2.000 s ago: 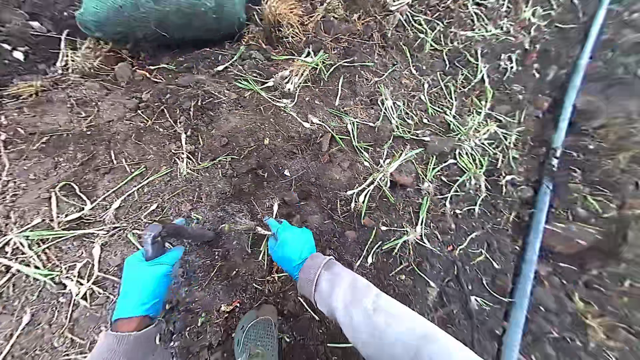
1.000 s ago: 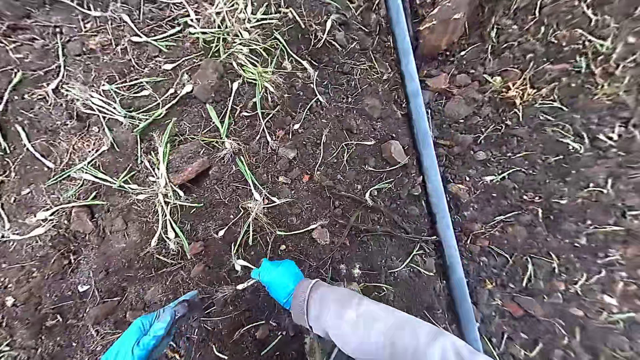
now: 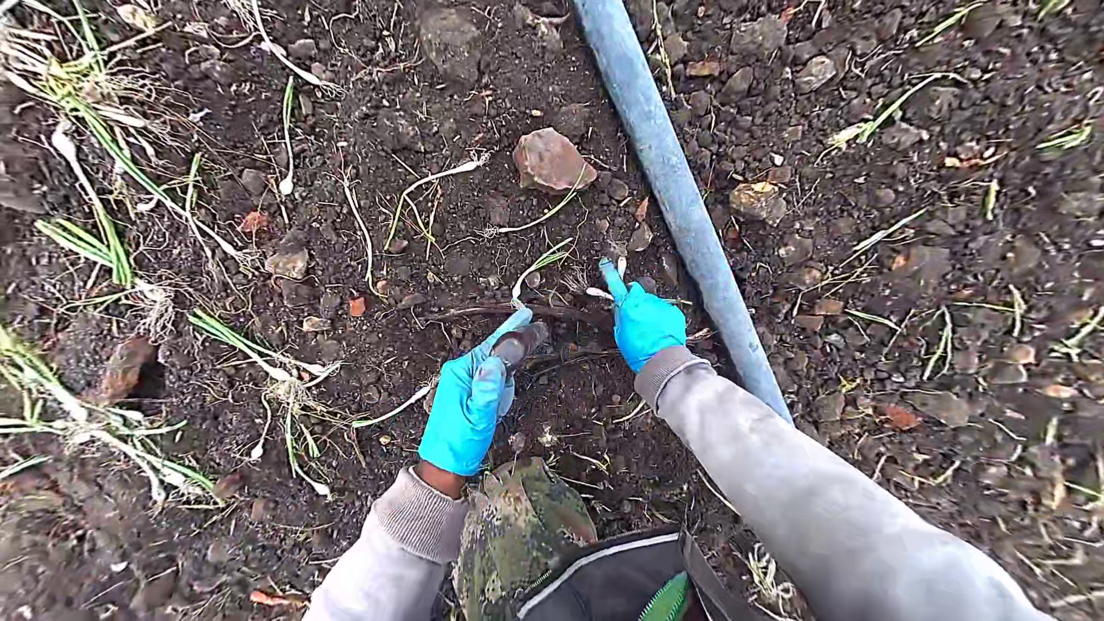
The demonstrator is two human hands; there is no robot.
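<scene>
Both hands wear blue gloves. My left hand point(image 3: 468, 401) is closed around a dark hand tool point(image 3: 520, 342), its end against the soil; its exact kind cannot be told. My right hand point(image 3: 642, 319) is at the soil close to the pipe, index finger stretched out beside a small white bulb point(image 3: 599, 293). Whether its fingers hold anything cannot be told. Between the hands and a little above lies a green shoot with a white base point(image 3: 528, 274). Another bulb plant point(image 3: 398, 405) lies just left of my left hand.
A grey-blue pipe point(image 3: 681, 190) runs diagonally past my right hand. A reddish stone point(image 3: 552, 161) lies above the hands. Uprooted bulb plants point(image 3: 86, 423) are heaped at the left. A camouflage-patterned knee point(image 3: 522, 526) and a dark bag or garment point(image 3: 612, 578) show at the bottom.
The view has shifted far to the right, toward the pipe. My right hand is now near the pipe, and my left hand with the tool has come up beside it.
</scene>
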